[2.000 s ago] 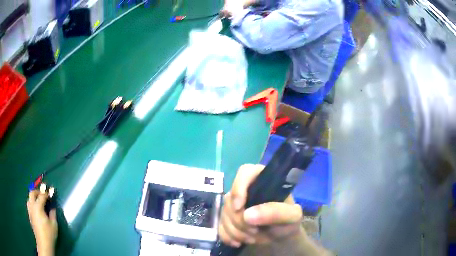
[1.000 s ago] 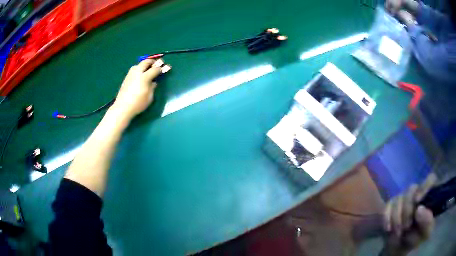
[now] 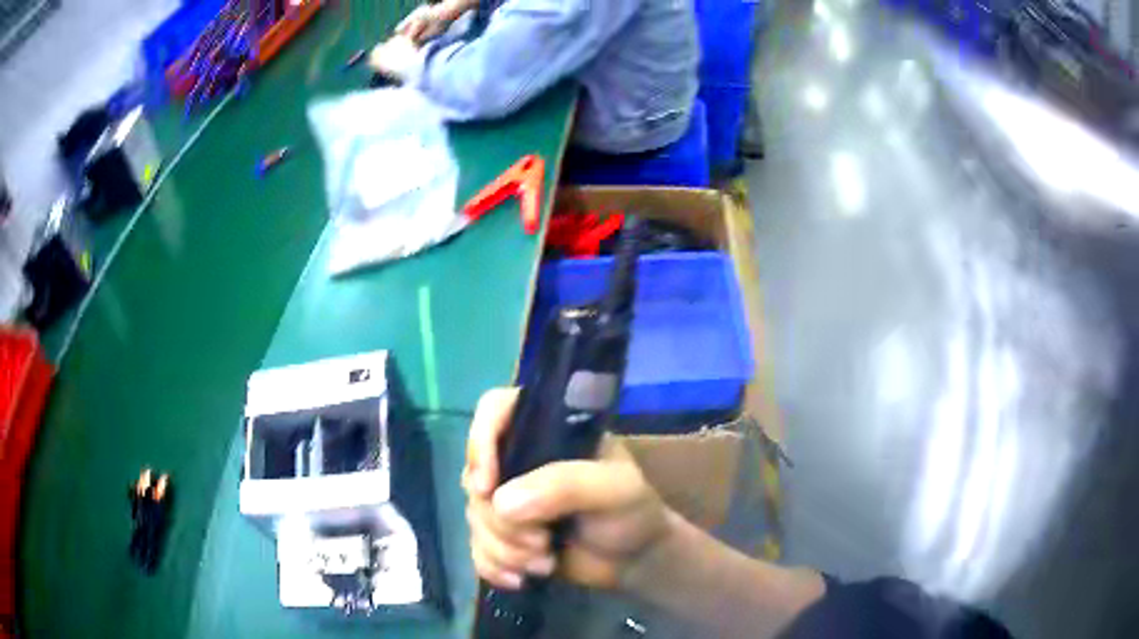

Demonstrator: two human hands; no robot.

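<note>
My right hand (image 3: 568, 506) is closed around the thick black electric screwdriver (image 3: 577, 381) at the lower middle, over the bench's right edge. The tool's cord end points up and away; its front end is low and hard to make out. The grey-white screw feeder (image 3: 319, 437) stands on the green mat to the left of my hand, with its dark open tray and a metal pickup part at its front. A pair of black end connectors with copper-coloured tips (image 3: 150, 506) lies at the lower left. My left hand is out of the picture.
A clear plastic bag (image 3: 394, 175) and a red angular tool (image 3: 510, 194) lie beyond the feeder. Another person's sleeve (image 3: 518, 56) and hands are at the far bench. A blue bin (image 3: 687, 331) and a cardboard box (image 3: 681, 481) sit right of the bench. A red bin (image 3: 19, 424) is far left.
The view has swung to the right. My left hand, which was at a connector, has left the picture. My right hand with the screwdriver has come from the lower right to the lower middle.
</note>
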